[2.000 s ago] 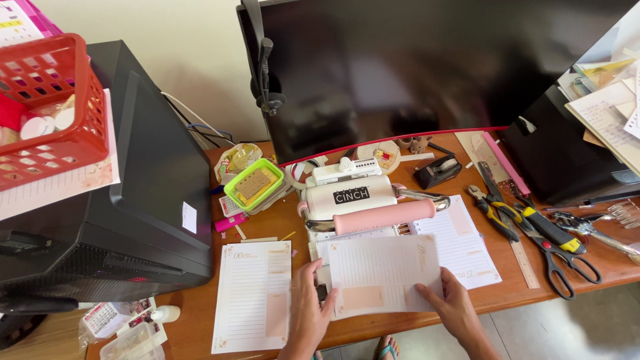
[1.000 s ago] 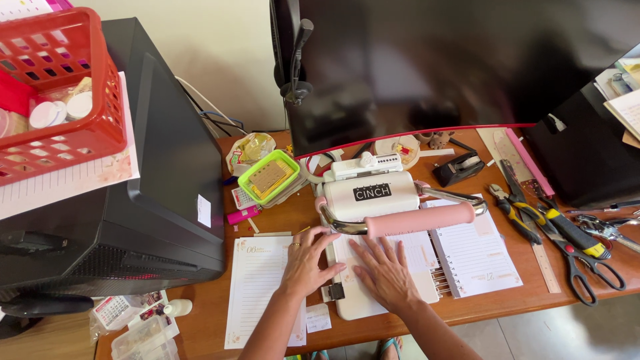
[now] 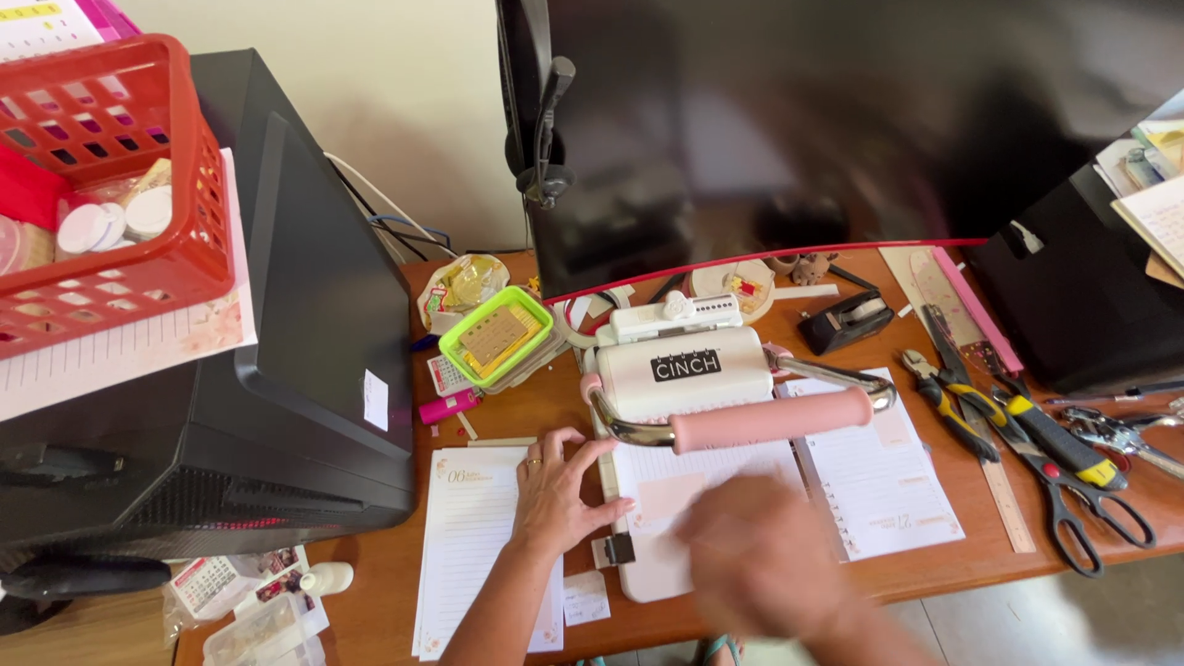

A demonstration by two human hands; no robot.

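Observation:
A white Cinch binding punch (image 3: pixel 684 370) with a pink-gripped metal lever (image 3: pixel 772 418) stands on the desk. Lined sheets (image 3: pixel 661 490) lie on its bed, their far edge hidden under the lever. My left hand (image 3: pixel 564 490) rests at the punch's left edge, thumb against the sheets' side, fingers apart. My right hand (image 3: pixel 763 546), blurred, is over the lower right of the bed; its fingers look curled, and whether it holds anything cannot be told. Left of the punch lies a stack of lined pages (image 3: pixel 472 546); to its right, a stack of punched pages (image 3: pixel 883 481).
Behind the punch is a monitor (image 3: pixel 786 129). A green tray (image 3: pixel 495 335) and a tape dispenser (image 3: pixel 846 321) flank it. Pliers (image 3: pixel 953 407), scissors (image 3: pixel 1064 481) and a ruler (image 3: pixel 1008 509) lie right. A computer tower (image 3: pixel 314 351) and red basket (image 3: pixel 111 268) occupy the left.
The sheets held in both hands two seconds ago now lie on the punch's bed. Since one second ago, my right hand has lifted off them and moved toward the lower right; my left hand stays at the left edge.

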